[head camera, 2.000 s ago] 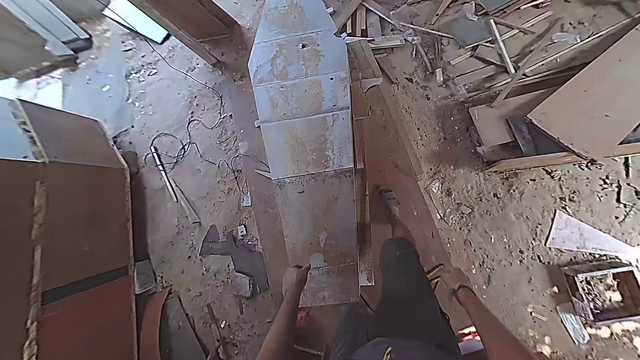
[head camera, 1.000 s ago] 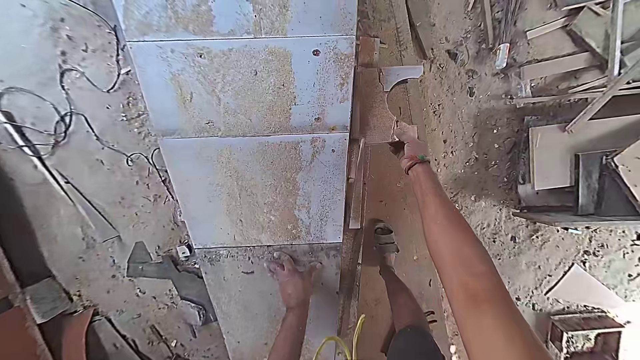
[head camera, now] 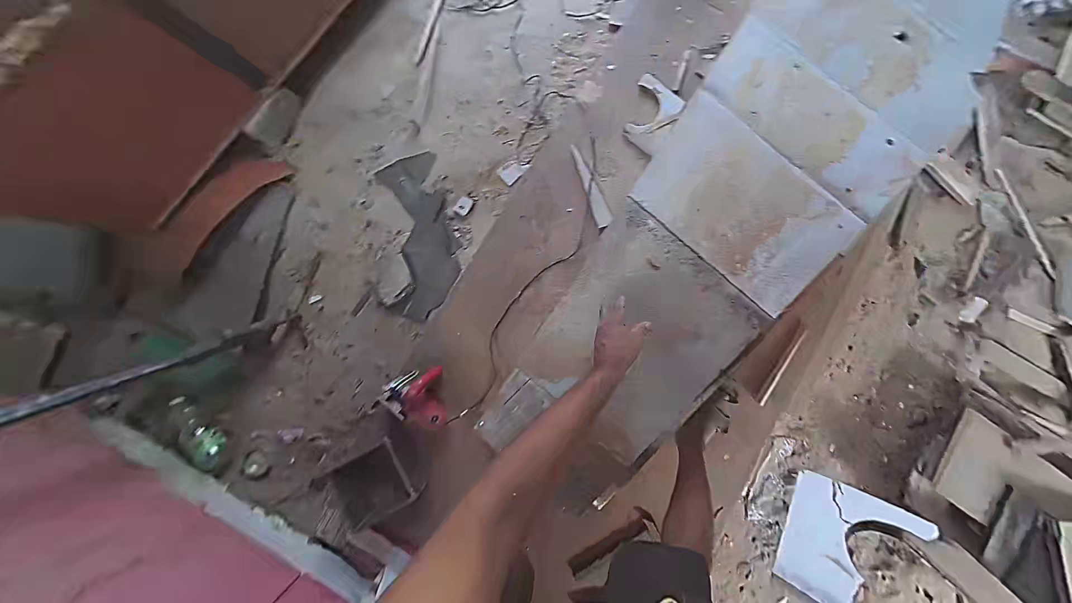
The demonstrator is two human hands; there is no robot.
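Note:
My left hand (head camera: 620, 339) is over the dusty near section of a long row of pale panels, perhaps tiles or boards (head camera: 662, 276); its fingers are apart and hold nothing. Whether it touches the surface cannot be told. A red corded power tool (head camera: 423, 398) stands left of my forearm, its black cord running up beside the panels. Near it lies a small grey rectangular piece (head camera: 523, 410), partly behind my forearm. One pale piece with a curved cutout (head camera: 662, 105) is beside the panels' far left edge; another, cracked one (head camera: 812, 536) lies at lower right. My right hand is out of view.
A dark irregular offcut (head camera: 427, 243) lies on the dusty ground at left. Large reddish-brown boards (head camera: 126, 109) stand at upper left, and a pink surface (head camera: 142, 519) fills the lower left corner. Broken boards and strips (head camera: 971, 469) are piled at right. My leg is beside the panels.
The view has swung strongly to the left. My right hand, beside the pale curved piece one second ago, has left the view. My left hand remains over the near panel.

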